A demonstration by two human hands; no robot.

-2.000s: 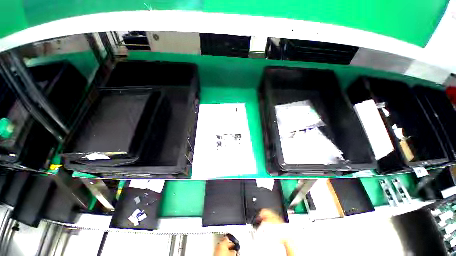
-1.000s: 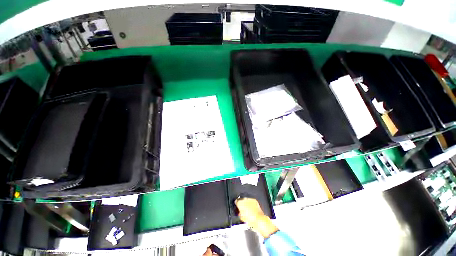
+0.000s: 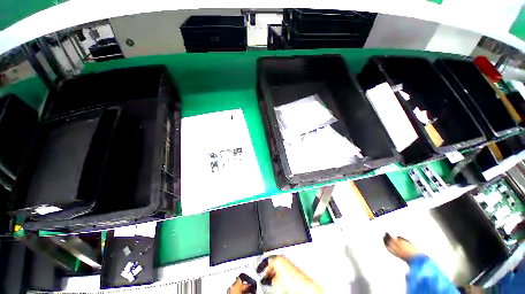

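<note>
My left hand [image 3: 235, 287] is cut off by the bottom edge, its fingers closed around a small dark part [image 3: 247, 280]. My right hand [image 3: 288, 277] is just to its right, over the bright line surface. Its fingertips look dark and blurred; whether they pinch a part is unclear. The hands are close together below two black component trays on the lower shelf, the left tray [image 3: 235, 232] and the right tray [image 3: 284, 224]. A white slip [image 3: 282, 200] lies at the back of the right tray.
Another person's hand [image 3: 401, 248] with a blue sleeve is over the line surface at right. Large black bins [image 3: 322, 123] and a white sheet [image 3: 221, 163] are on the upper shelf. A tray with labels [image 3: 129, 252] is lower left. A circuit board [image 3: 501, 207] is at far right.
My right hand has left the right tray and come back beside my left hand. Another person's hand has appeared at right. The view has shifted slightly.
</note>
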